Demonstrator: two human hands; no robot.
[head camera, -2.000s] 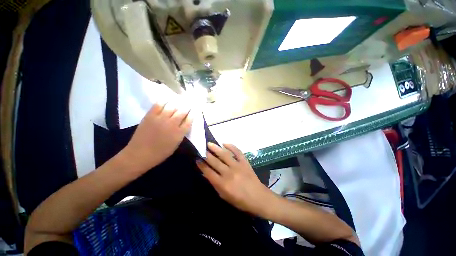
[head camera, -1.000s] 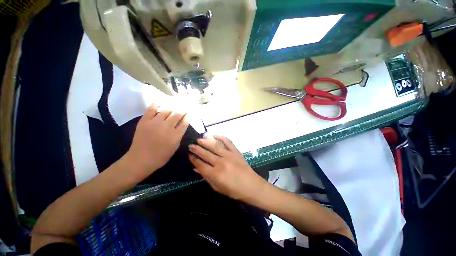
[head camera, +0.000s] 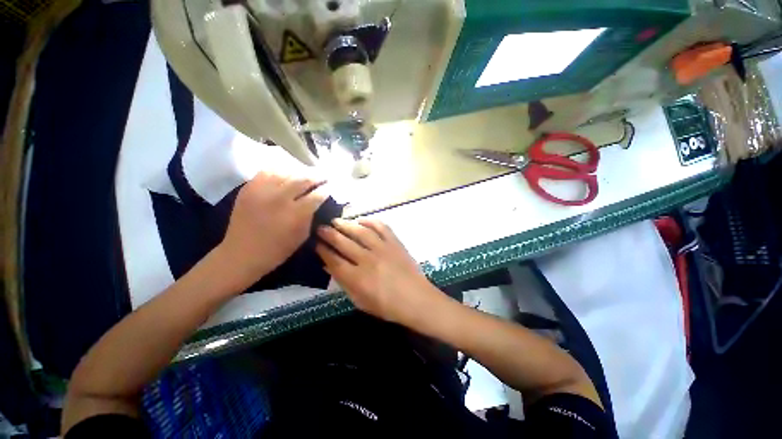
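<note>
The black panel (head camera: 197, 236) lies on the table left of and below the needle area, with the white panel (head camera: 214, 159) beside it, running under the lockstitch machine head (head camera: 249, 77). My left hand (head camera: 270, 221) presses flat on the black panel, its fingertips just below the presser foot area, which glares under the lamp. My right hand (head camera: 369, 266) is right beside it, its fingertips on the black panel's near end. The two hands almost touch. The needle is lost in glare.
Red-handled scissors (head camera: 562, 169) lie right of the needle. A control box (head camera: 690, 133) sits at the right table end. White pieces with black edging (head camera: 630, 317) hang below the green table edge (head camera: 549, 237). A blue basket (head camera: 206, 399) is below the table at left. Black cut pieces (head camera: 73, 171) lie at left.
Both hands have moved slightly up toward the needle area with the panel's near end. The white tip seen between the hands earlier no longer shows. The camera view has shifted slightly.
</note>
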